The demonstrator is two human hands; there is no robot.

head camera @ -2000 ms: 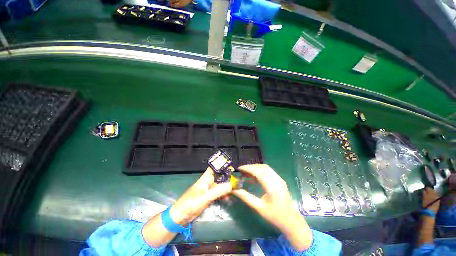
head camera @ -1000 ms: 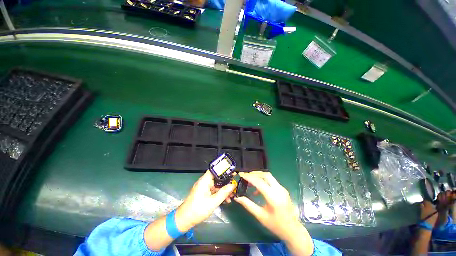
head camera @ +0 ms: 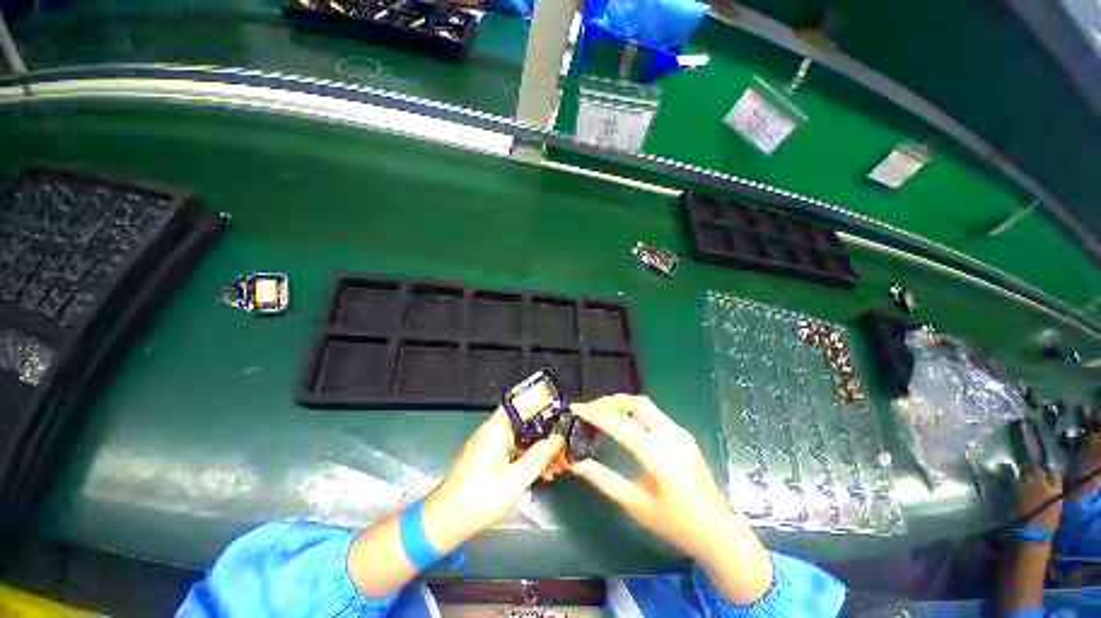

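Note:
My left hand (head camera: pixel 483 477), with a blue wrist strap, holds a dark rounded-square watch housing (head camera: pixel 534 403) with a pale gold centre, face up, at the near edge of the black foam tray (head camera: pixel 350 400). A small yellow-orange bit shows at the left fingertips; its shape is mostly hidden. My right hand (head camera: pixel 652 477) pinches a small black part (head camera: pixel 582 437) between thumb and fingers, right beside the housing. Whether the black part touches the housing is not clear. The foam tray's pockets look empty.
Another housing (head camera: pixel 263 293) lies left of the tray. A stacked parts tray (head camera: pixel 91 254) stands far left. A clear blister tray (head camera: pixel 785 417) lies right, a clear bag (head camera: pixel 960 392) beyond it. A small board (head camera: pixel 654 257) and second foam tray (head camera: pixel 773 239) lie near the rail. Another person's hand (head camera: pixel 1036 489) is far right.
The black part between my right fingertips, unclear two seconds ago, now shows beside the housing. The yellow piece shows less. The camera view has shifted slightly.

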